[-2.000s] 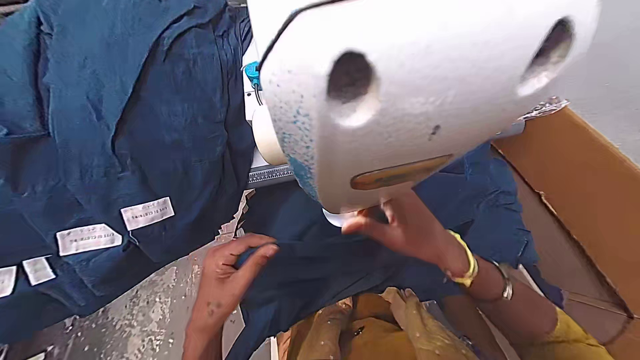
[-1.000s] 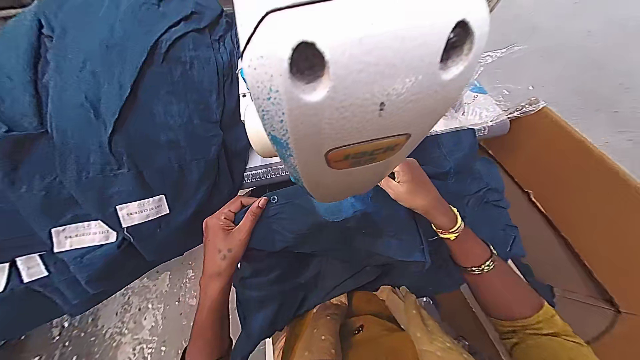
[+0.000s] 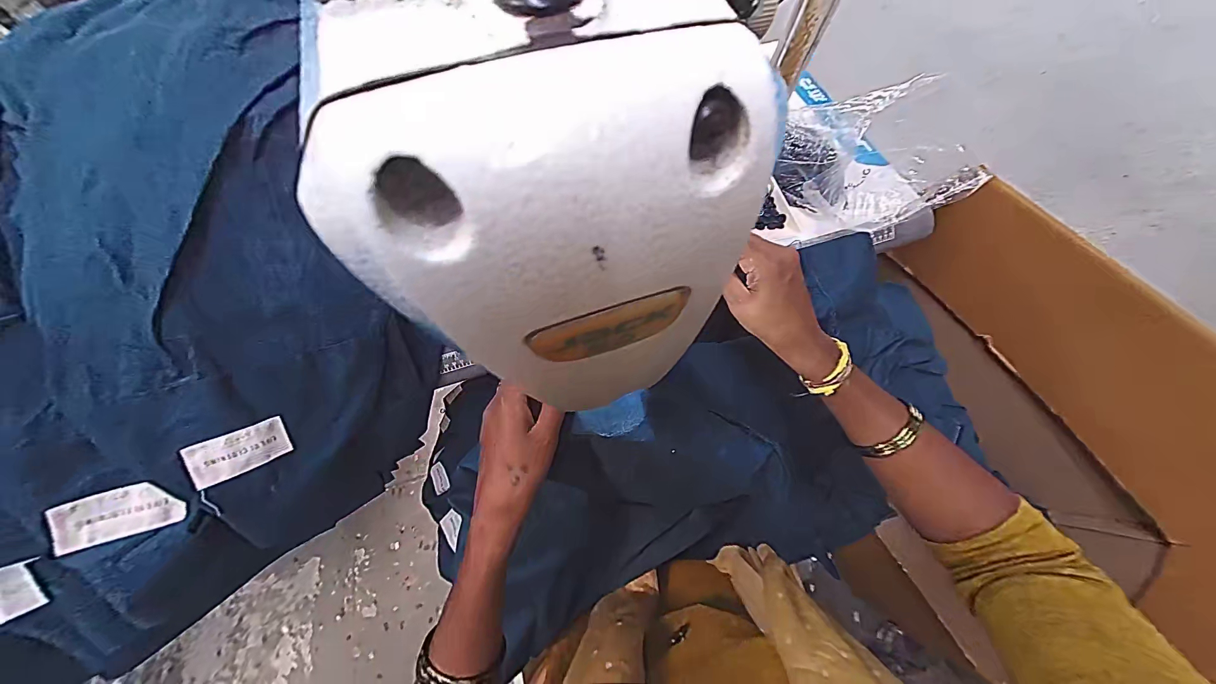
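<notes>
The white head of a Jack sewing machine fills the upper middle and hides its needle area. Navy blue cloth lies below it and over my lap. My left hand is at the cloth's left part, its fingertips partly hidden under the machine head. My right hand is at the machine's right side, fingers curled at the upper edge of the cloth; a small dark thing shows between them. Whether either hand grips the cloth is hard to tell.
More navy garments with white labels hang at the left. An open cardboard box stands at the right. Clear plastic bags with dark small items lie at the back right. Speckled grey floor shows lower left.
The view has shifted, with the machine head now larger. My right hand has moved right, away from the machine's lower tip, to the cloth's upper right. My left fingertips have gone under the head.
</notes>
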